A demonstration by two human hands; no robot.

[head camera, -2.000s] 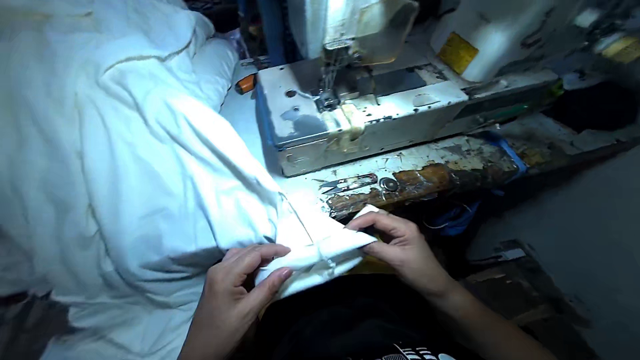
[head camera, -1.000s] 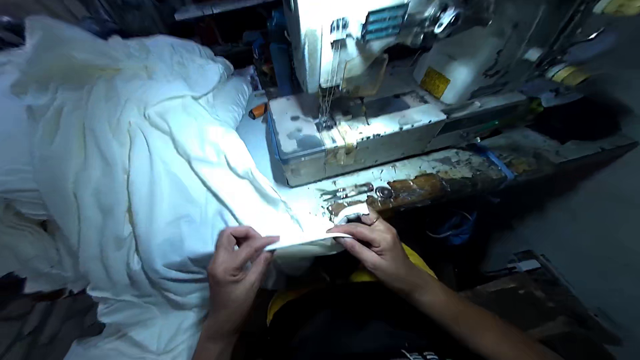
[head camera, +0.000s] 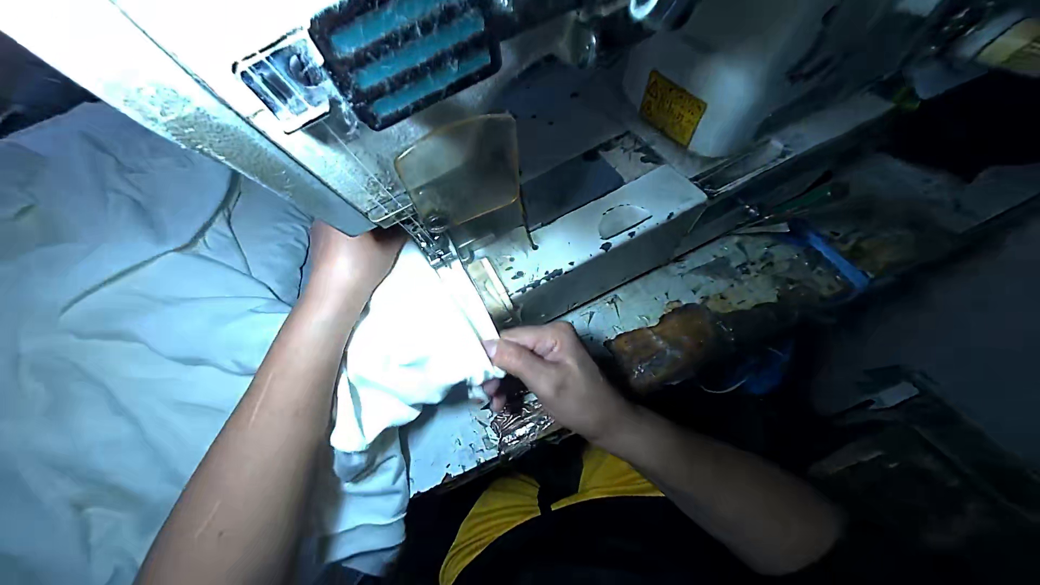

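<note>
White fabric (head camera: 414,333) runs from the presser foot (head camera: 441,253) of an industrial sewing machine (head camera: 601,219) toward me. My right hand (head camera: 552,370) pinches its folded edge between thumb and fingers, in front of the foot. Behind the needle area, at the left of the foot, is my left hand (head camera: 353,252); its fingers are hidden by the machine head, so its grip does not show. Threads run down to the needles, beside a tinted plastic guard (head camera: 463,171).
A large heap of pale fabric (head camera: 122,325) covers the left side. The worn table edge (head camera: 666,345) has peeling brown tape, with a blue strap (head camera: 829,256) farther right. The machine head hangs low above my left hand.
My hands have moved from in front of the machine up to its needle area. The fabric edge now lies at the presser foot. My view has moved much closer.
</note>
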